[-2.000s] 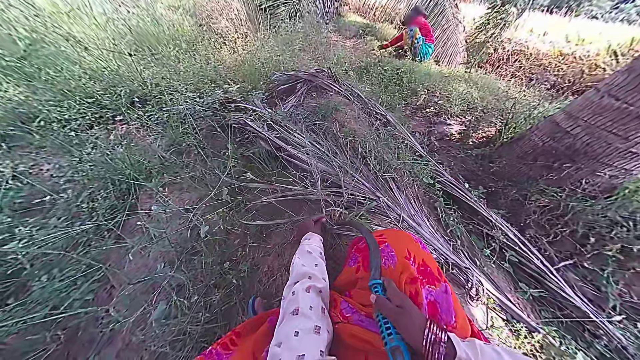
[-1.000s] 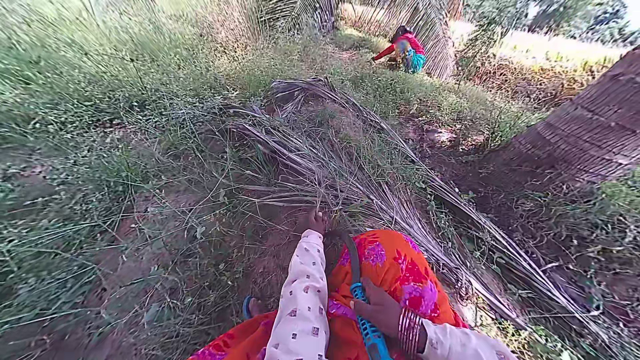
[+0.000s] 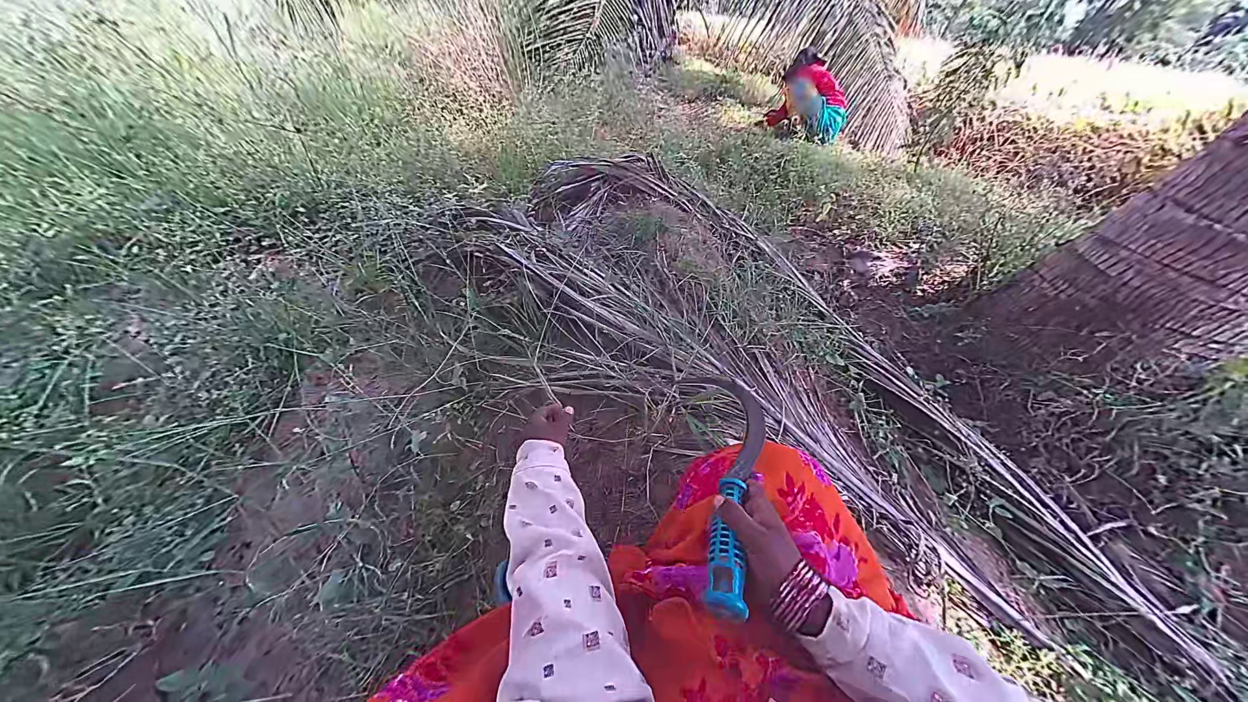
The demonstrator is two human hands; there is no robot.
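My right hand [image 3: 760, 546] is closed on the blue plastic handle of a sickle [image 3: 753, 429], above the orange floral cloth over my knees. The sickle's dark curved blade points up and bends left over the ground. My left hand [image 3: 548, 424] is a closed fist at the near edge of the thin grass stems [image 3: 526, 375], left of the blade. Some stems seem to run to its fingers, but whether it grips them is not clear. Dry palm fronds [image 3: 663, 341] lie on the ground just beyond both hands.
A tree trunk [image 3: 1150, 253] leans in at the right. Another person [image 3: 814, 97] in red and teal crouches low farther off, near hanging palm fronds [image 3: 868, 78]. Green grass and weeds [image 3: 244, 322] cover the left side, with bare soil showing between.
The sickle blade has swung out to the left over the ground, more exposed than before. The distant person's arm was stretched out one second ago and is now closer in.
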